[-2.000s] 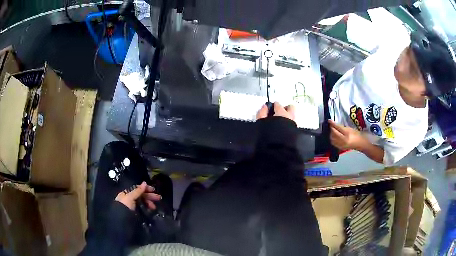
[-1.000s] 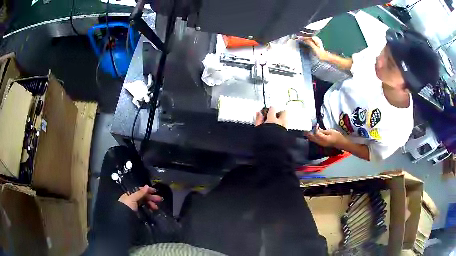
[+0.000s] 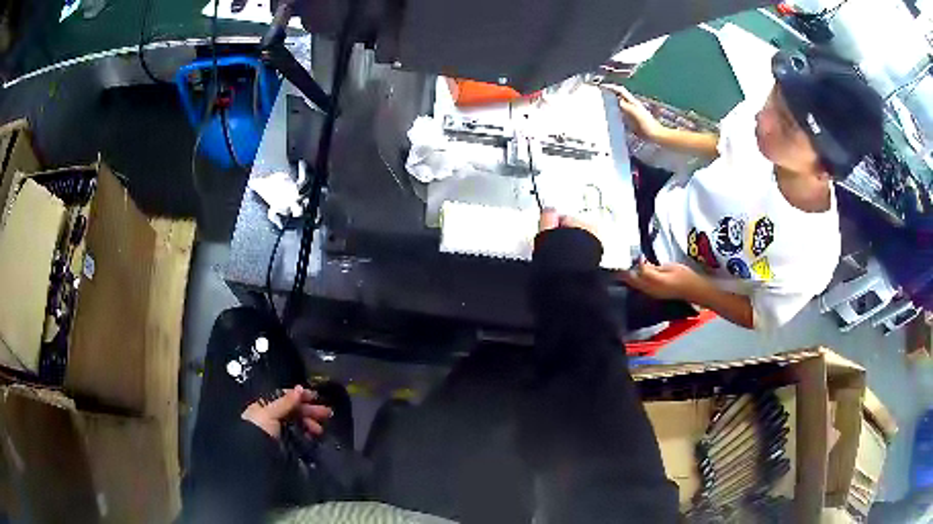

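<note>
My left hand (image 3: pixel 290 410) rests on my lap, closed around several inspection mirrors; their small white mirror heads (image 3: pixel 249 359) stick out above it. My right hand (image 3: pixel 565 220) is at the toothed support strip (image 3: pixel 481 230), partly hidden by its dark sleeve. It holds one inspection mirror by its lower end; the thin dark stem (image 3: pixel 535 174) runs up from the fingers toward the clamp block of the fixture (image 3: pixel 517 151). The mirror's head end is too blurred to make out.
A dark machine head (image 3: pixel 491 41) hangs over the bench. A coworker in a white printed T-shirt (image 3: pixel 757 220) sits at the right with both hands at the bench edge. Open cartons stand left (image 3: pixel 113 287) and lower right (image 3: pixel 813 430). A black cable (image 3: pixel 323 174) hangs at the left. White rag (image 3: pixel 435 154).
My right hand has stayed at the strip and moved slightly forward. The coworker's far hand has come up to the bench's right edge since the first frame. My left hand has hardly moved.
</note>
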